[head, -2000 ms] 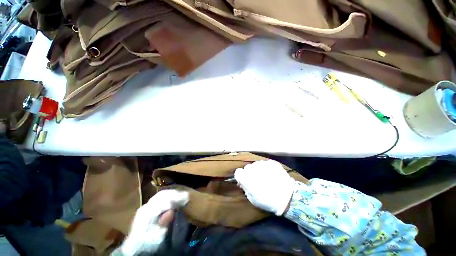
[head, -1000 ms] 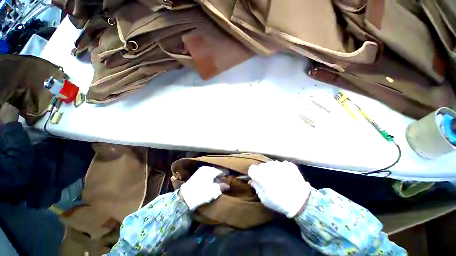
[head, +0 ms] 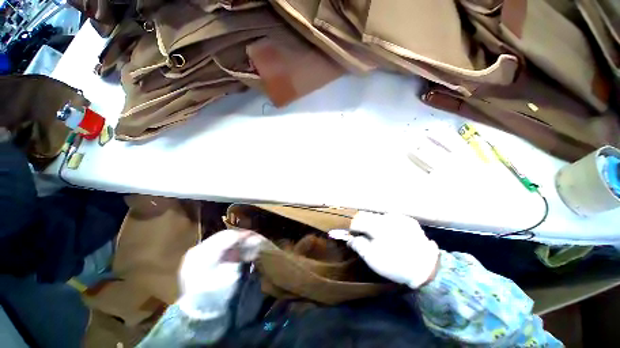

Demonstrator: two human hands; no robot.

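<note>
A brown bag body (head: 306,275) lies in the lap below the table edge, its mouth open and a reddish-brown inside showing. My left hand (head: 219,272), in a white glove and blurred, is at the bag's left front rim, its fingertips bent at the edge; whether it grips the rim is unclear. My right hand (head: 395,248), also in a white glove, is at the right side of the opening. A small thin metallic thing shows at its fingertips, too small to name for sure.
A white table (head: 272,163) holds a heap of brown bags (head: 408,34), a green tool with dark cord (head: 529,183), a yellow stick (head: 476,141), a round tub (head: 581,185) and a red pot (head: 90,124). A co-worker's dark sleeve (head: 17,183) is at left.
Since a second ago my left hand has moved left and down from inside the opening to the front rim. My right hand has shifted slightly right. The bag's mouth is spread wider.
</note>
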